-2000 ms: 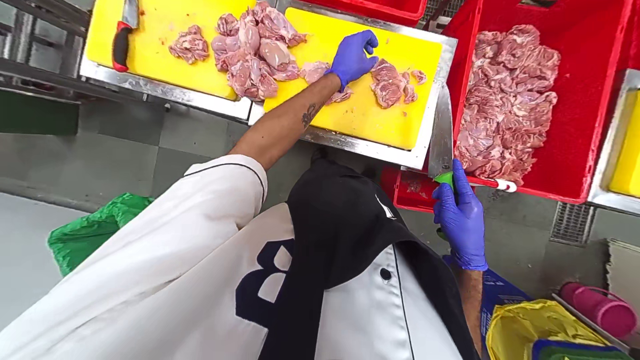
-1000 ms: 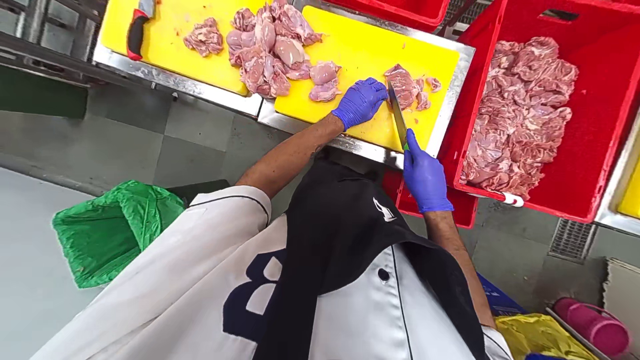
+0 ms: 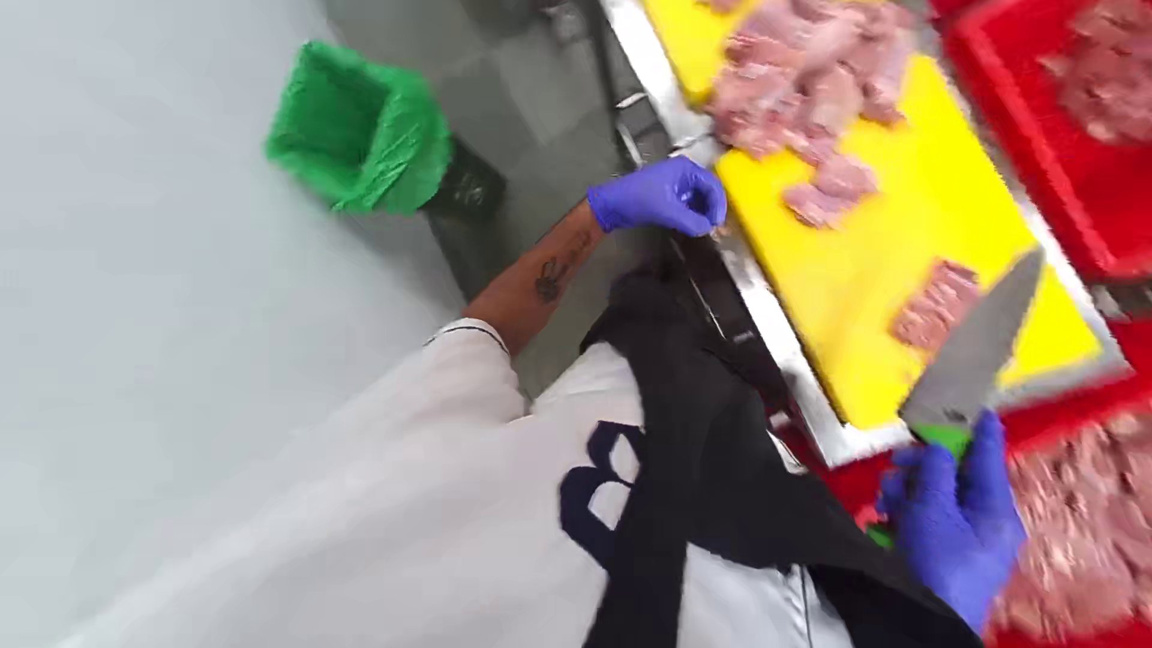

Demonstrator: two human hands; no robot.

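Note:
My left hand (image 3: 661, 196), in a blue glove, is over the near metal edge of the table, its fingers curled together; a small pinkish scrap shows at the fingertips. In my gloved right hand (image 3: 958, 526) is a green-handled knife (image 3: 976, 346), its wide blade over the right end of the yellow cutting board (image 3: 810, 297). A flat piece of raw meat (image 3: 936, 306) lies on the board beside the blade. Two small meat pieces (image 3: 832, 191) lie further up, near a large heap of raw meat (image 3: 810, 72).
A bin with a green liner (image 3: 346, 126) stands on the floor at the upper left. A red crate of meat (image 3: 1080, 531) is at the lower right, close to my right hand. Another red crate (image 3: 1035, 99) with meat lies beyond the board. The metal table rim (image 3: 765, 306) borders the board.
My left hand has moved off the board to its near edge. The knife has come away from the meat piece it was touching. The view has swung strongly toward the green-lined bin.

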